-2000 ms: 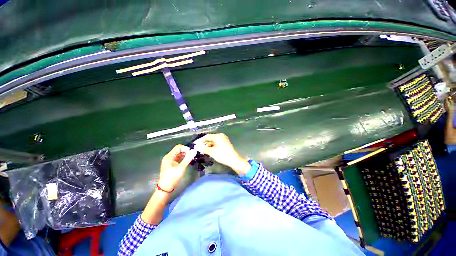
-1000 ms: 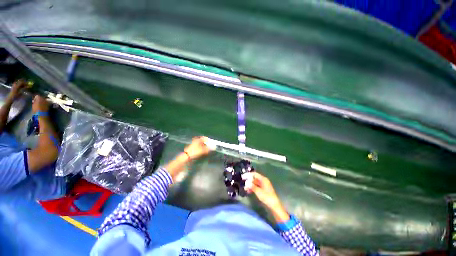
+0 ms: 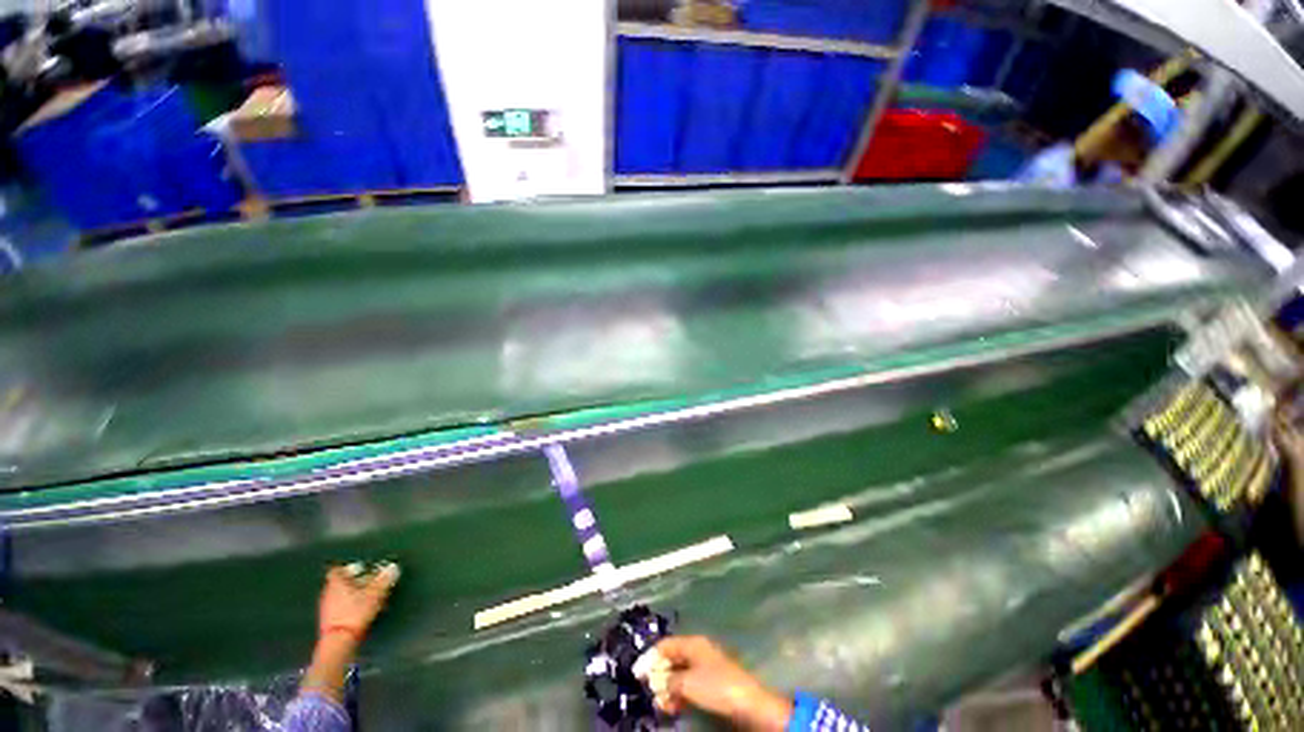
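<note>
My left hand reaches over the green conveyor belt at left, with whitish fingertips close together; blur hides whether a small board is between them. My right hand is at the right edge of a pile of black components on the near belt. Its whitish fingertips are bunched at the pile, and whether they pinch a part cannot be told. A small circuit board lies on the belt farther right.
Purple-and-white tape runs across the belt to a long cream strip; a shorter strip lies right of it. A clear plastic bag is cut off at bottom left. Loaded trays stand at right. A person is at the upper right.
The view has swung up and right. My left hand has moved from the cream strip's left end farther out over the belt. My right hand remains by the black pile.
</note>
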